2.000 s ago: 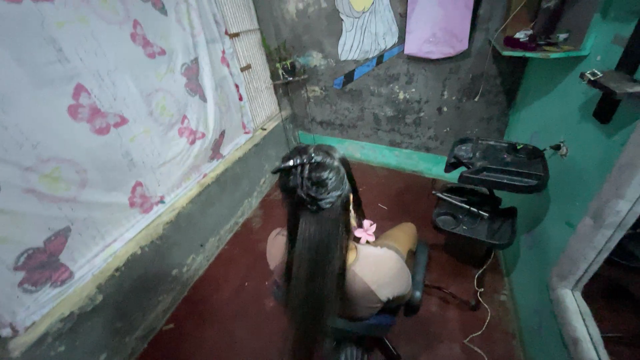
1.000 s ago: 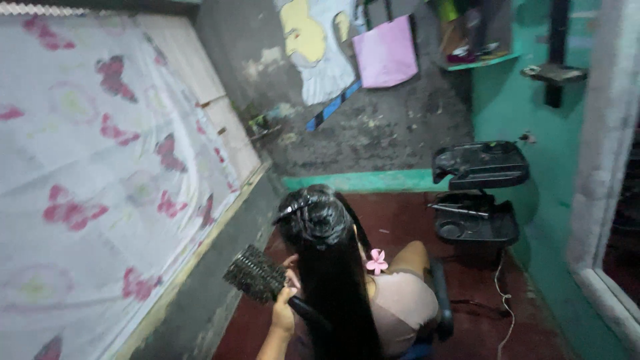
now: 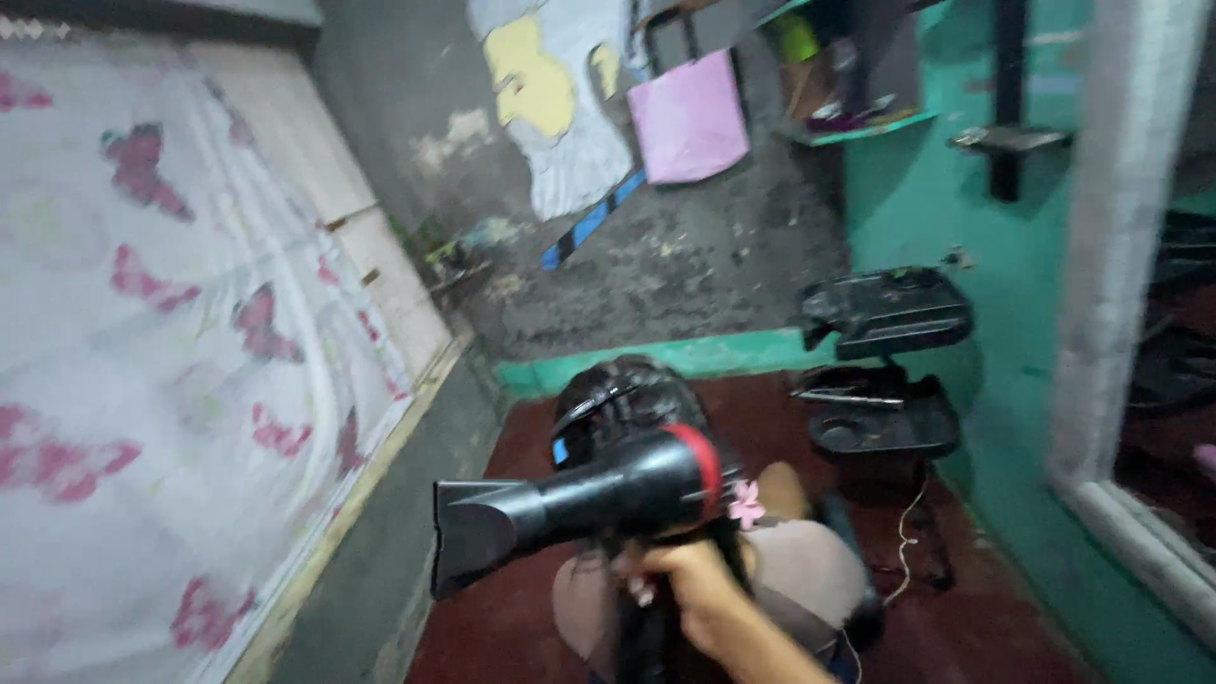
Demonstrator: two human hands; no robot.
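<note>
My right hand is closed around the handle of a black hair dryer with a red band. The dryer's flat nozzle points left. It is held across the back of a seated person, hiding much of the long dark hair. The hair is gathered on top, and a dark hair clip seems to sit there. A pink flower ornament shows beside the dryer's right end. My left hand is out of view.
A black trolley with trays stands at the right, a pale cord hanging near it. A framed mirror is on the right wall. The low wall and butterfly-print curtain run along the left.
My right hand has come into view with the hair dryer. The left hand and the hairbrush it held one second ago are no longer in view.
</note>
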